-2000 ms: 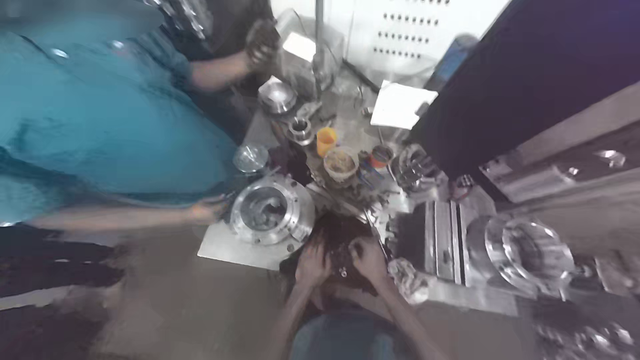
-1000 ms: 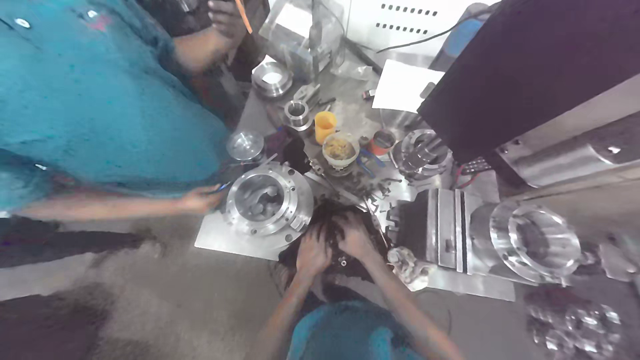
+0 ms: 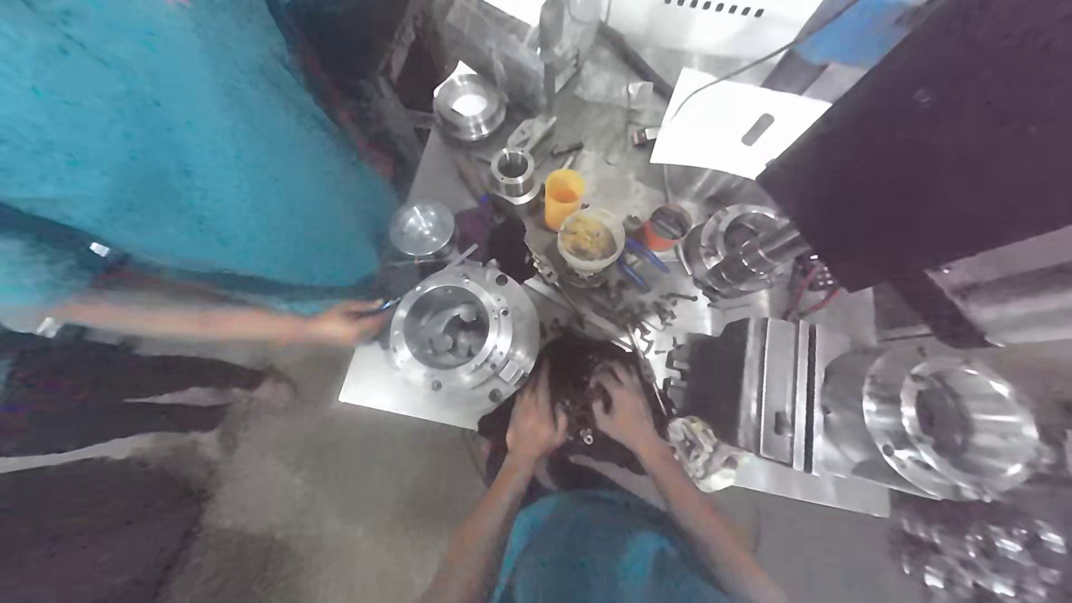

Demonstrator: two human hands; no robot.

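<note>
My left hand [image 3: 538,419] rests on a dark cloth [image 3: 578,360] at the near edge of the table, its fingers pointing away from me. On the same cloth lies my right hand [image 3: 621,404], fingers bent. Whether either hand holds anything is too blurred to tell. Between them is a small shiny metal part [image 3: 587,436]. Left of my left hand stands a large flanged metal ring housing [image 3: 465,331] with parts inside it. A crumpled rag [image 3: 702,452] lies right of my right hand. Beyond the cloth, small screws or bolts [image 3: 657,322] are scattered.
A co-worker's hand [image 3: 343,323] with a slim blue tool is left of the housing. Beyond are a yellow cup [image 3: 564,199], a tub of yellowish contents [image 3: 590,239] and blue-handled pliers [image 3: 641,261]. A machined block [image 3: 779,394] and large metal cylinder [image 3: 950,423] stand right.
My hands have shifted over the dark cloth and were closer together one second ago. The co-worker's other hand, seen raised at the top earlier, is out of view.
</note>
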